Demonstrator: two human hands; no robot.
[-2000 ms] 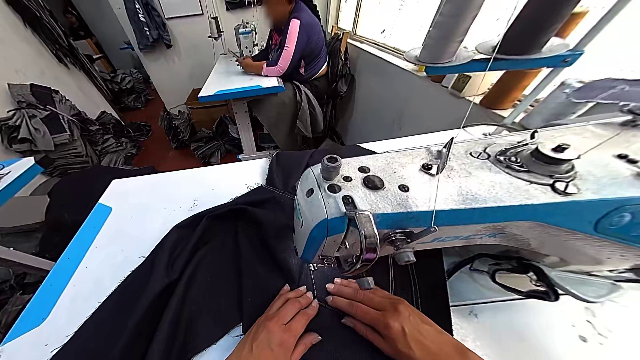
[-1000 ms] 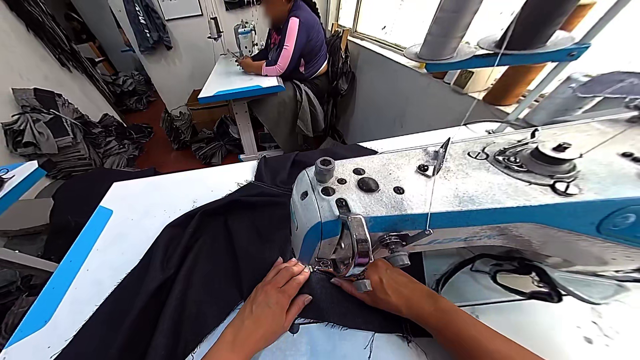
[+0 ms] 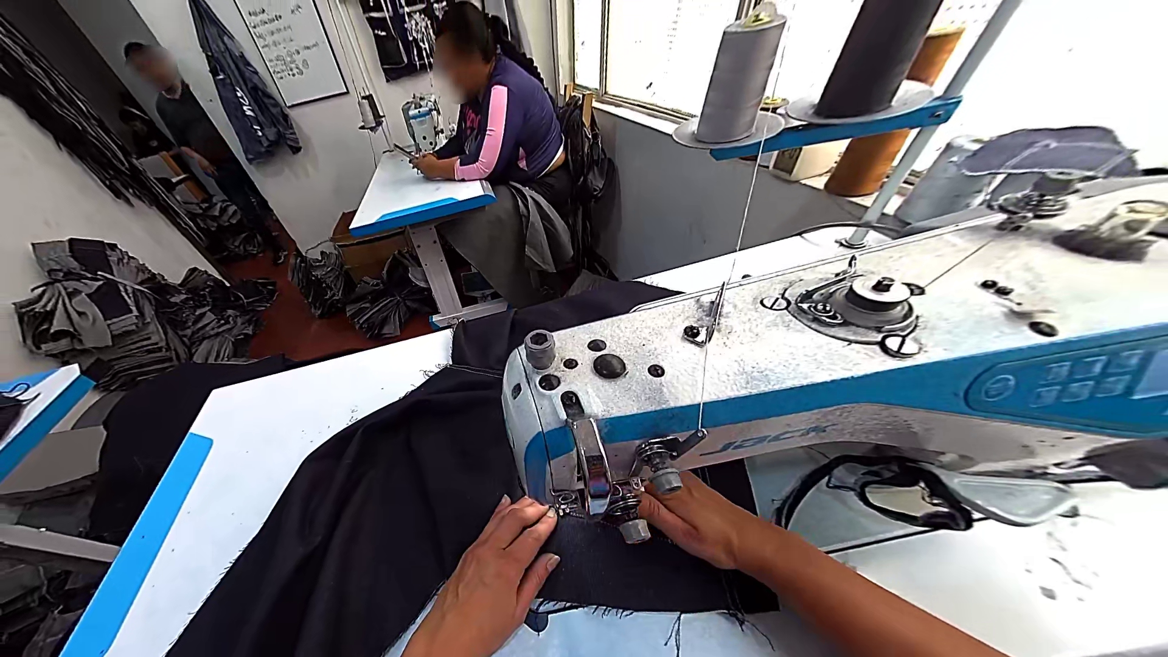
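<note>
Dark woven fabric [image 3: 365, 493] with frayed edges runs from the table under the head of a Jack industrial sewing machine [image 3: 602, 383]. My left hand [image 3: 497, 570] lies on the fabric just left of the presser foot area, its fingertips on the cloth. My right hand [image 3: 698, 525] is right of the needle area, its fingertips partly hidden behind the tension knobs [image 3: 659, 461]; whether they grip the cloth cannot be told. A light thread runs up from the machine to a grey thread cone [image 3: 744, 78].
Safety glasses [image 3: 912, 497] lie right of my right forearm on the machine bed. A blue-edged table [image 3: 420, 196] with a seated person [image 3: 511, 128] stands ahead. Another person [image 3: 196, 128] stands at the back left. Stacks of grey garments [image 3: 109, 301] fill the floor at left.
My right hand has moved from in front of the presser foot to its right side, partly behind the knobs. The fabric's frayed near edge now shows. Another person has appeared at the back left.
</note>
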